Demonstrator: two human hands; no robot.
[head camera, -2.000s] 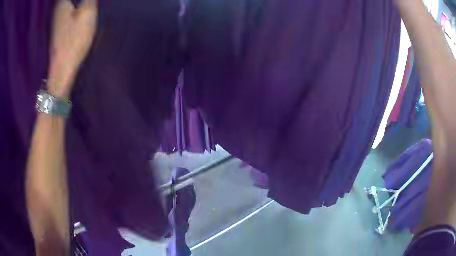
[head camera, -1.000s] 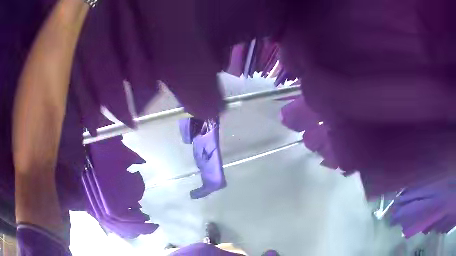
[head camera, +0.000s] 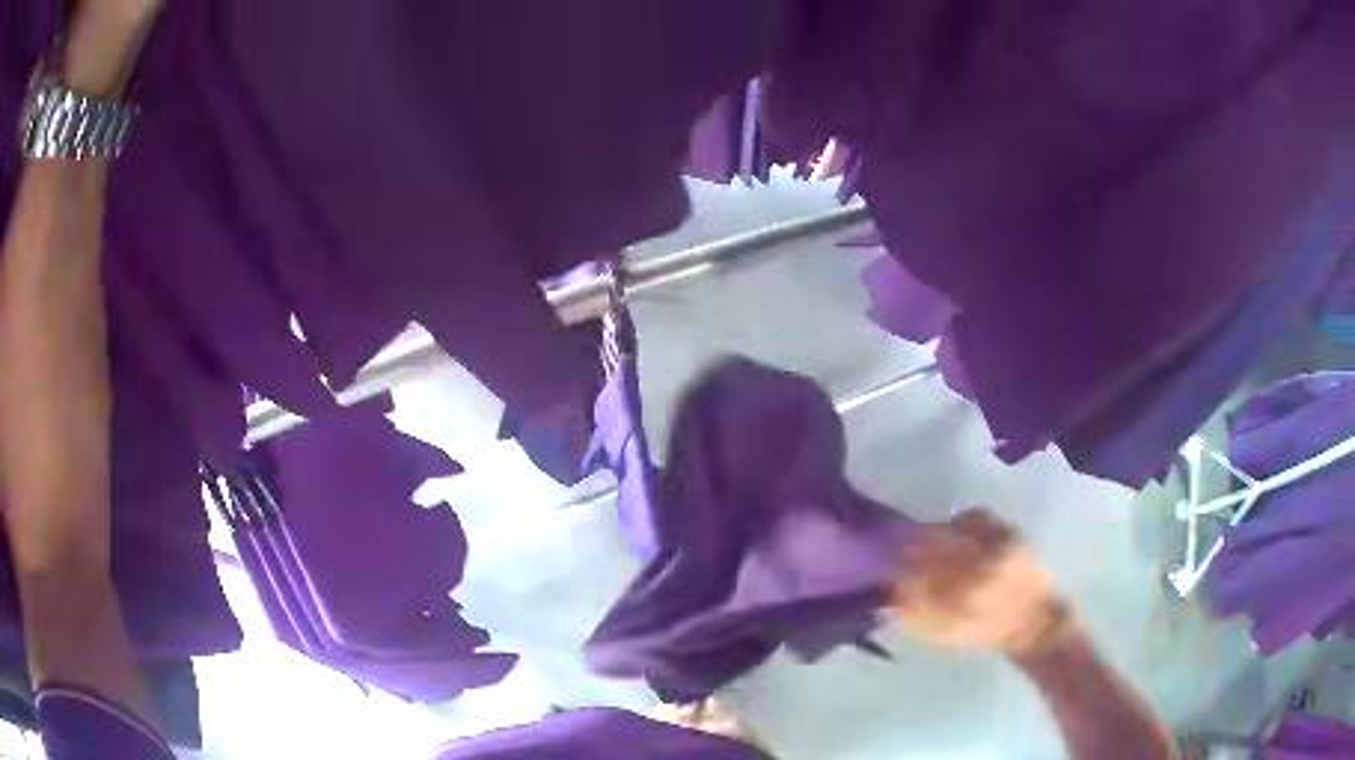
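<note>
Dark purple garments (head camera: 446, 164) hang across the upper left and centre, and more purple garments (head camera: 1144, 208) hang at the upper right. My left hand (head camera: 119, 18) is at the top left edge, mostly cut off, above a metal watch; its fingers are not visible. My right hand (head camera: 973, 587) is low right of centre, blurred, closed on a loose purple garment (head camera: 758, 475). That garment hangs bunched to the left of the hand, above the floor.
A grey metal bar (head camera: 743, 250) runs low behind the garments. A white triangular rack base (head camera: 1201, 512) stands at the right beside more purple cloth (head camera: 1293, 490). Purple garments with shiny vertical edges (head camera: 364, 549) hang at the lower left over the grey floor (head camera: 1025, 683).
My right hand has come into view from out of frame, holding a loose purple garment. My left wrist and watch show lower in the picture. The view has shifted slightly.
</note>
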